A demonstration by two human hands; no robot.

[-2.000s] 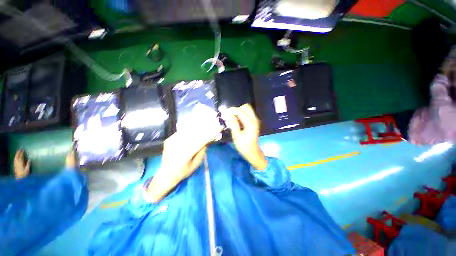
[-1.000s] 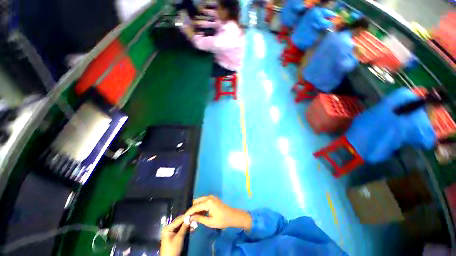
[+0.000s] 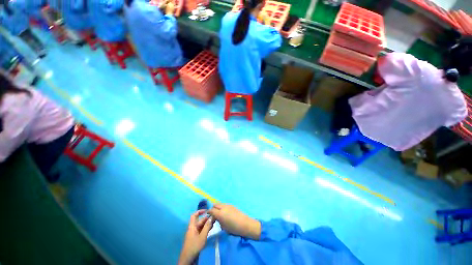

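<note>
My left hand (image 3: 195, 237) and my right hand (image 3: 234, 220) are together at the bottom centre, in front of my blue smock (image 3: 290, 247). Their fingertips meet around a small pale item (image 3: 209, 218), mostly hidden by the fingers and too blurred to name. A small dark blue thing (image 3: 203, 205) shows just beyond the fingertips; I cannot tell what it is or whether the hands touch it.
A green bench (image 3: 36, 222) is at the lower left, with a person in pink and a red stool (image 3: 89, 147) beyond it. Across the blue floor (image 3: 171, 134) are seated workers, stacked red trays (image 3: 354, 36), a cardboard box (image 3: 290, 103) and blue stools (image 3: 357, 145).
The view has swung right, from the bench across the aisle. The black trays and tablets have left the picture. My hands remain together near my chest.
</note>
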